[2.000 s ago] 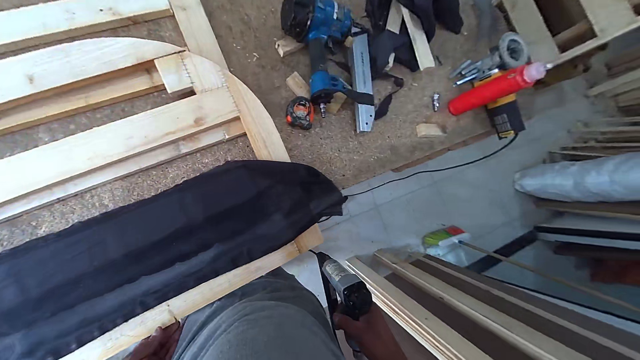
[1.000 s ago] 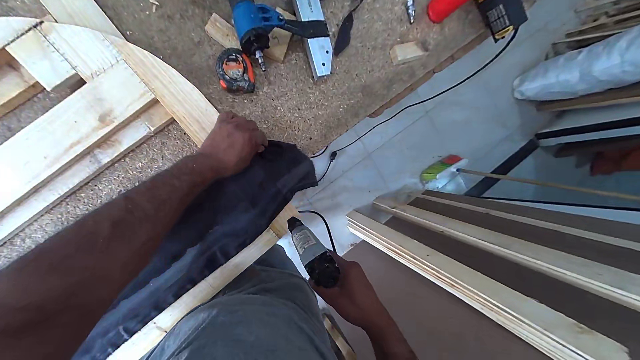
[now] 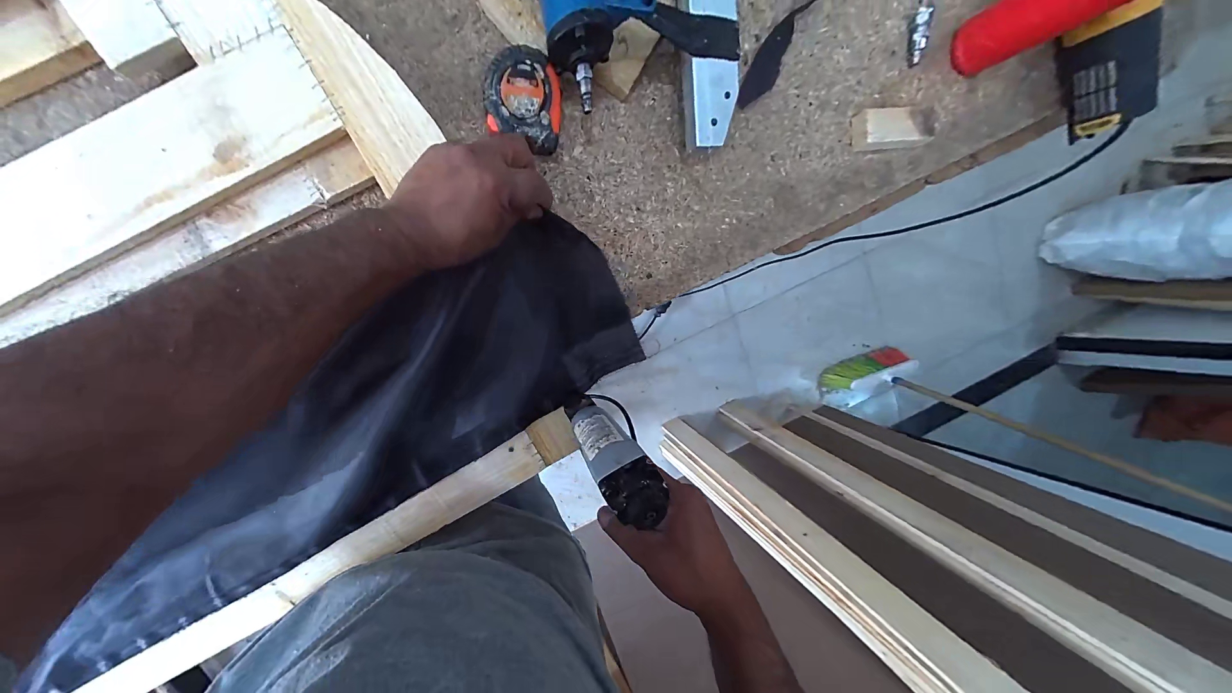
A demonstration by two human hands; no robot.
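My left hand (image 3: 472,197) grips the upper edge of a dark fabric (image 3: 462,337), pulling it up near a tape measure (image 3: 523,99). The fabric spreads over a wooden frame, whose pale rail (image 3: 414,525) runs along my lap. My right hand (image 3: 674,544) holds a power tool with a grey and black body (image 3: 619,467), probably a stapler or nailer, at the rail's right end. The tool's tip is hidden by the fabric's corner.
A blue power tool (image 3: 580,38), a metal bar (image 3: 710,87), a wood offcut (image 3: 890,128) and a red tube (image 3: 1035,34) lie on the chipboard. Slatted wood (image 3: 183,144) is at left, wooden boards (image 3: 837,549) at lower right, a broom (image 3: 866,371) beyond. A black cable (image 3: 876,234) crosses the floor.
My left hand has come from the lower rail to the fabric's upper edge and pulled it up. The tool in my right hand is now at the frame's corner. The view has moved closer.
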